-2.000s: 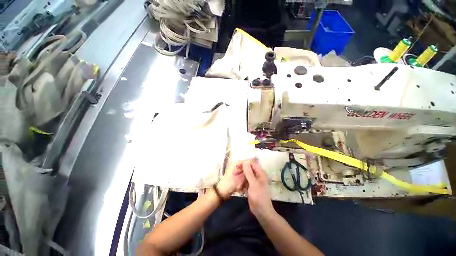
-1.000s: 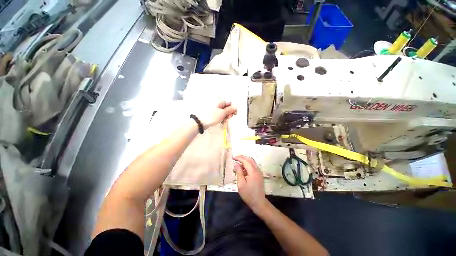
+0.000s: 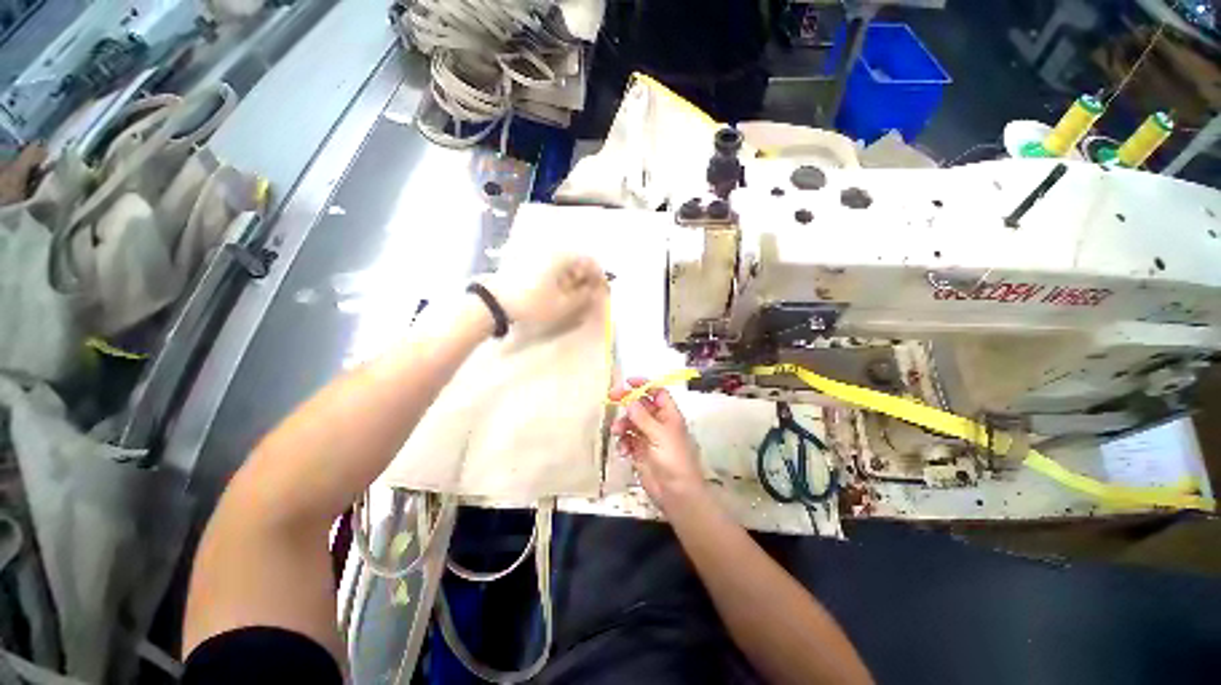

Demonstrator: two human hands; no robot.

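A cream canvas tote bag (image 3: 516, 426) lies on the white table left of the needle area, its right edge partly yellow. My left hand (image 3: 569, 292) is on the bag's upper right edge, fingers curled; the cloth under it is hidden. My right hand (image 3: 654, 431) pinches the end of the yellow binding tape (image 3: 884, 406) beside the bag's edge. The tape runs from the right across the bed of the sewing machine (image 3: 937, 268) to the needle area (image 3: 716, 368) and on to my fingers. Dark thread snips (image 3: 797, 464) lie right of my right hand.
Webbing handles (image 3: 546, 589) hang over the table's front edge. A shiny metal worktop (image 3: 301, 348) and heaped bags (image 3: 107, 281) are at left. More bags (image 3: 502, 67), a blue bin (image 3: 890, 80) and yellow thread cones (image 3: 1075, 127) stand behind. A dark-clothed person is at the top.
My hands were together near the bag's edge, then parted. My left hand moved up along the edge and its fingers curled. My right hand moved up and took the tape end.
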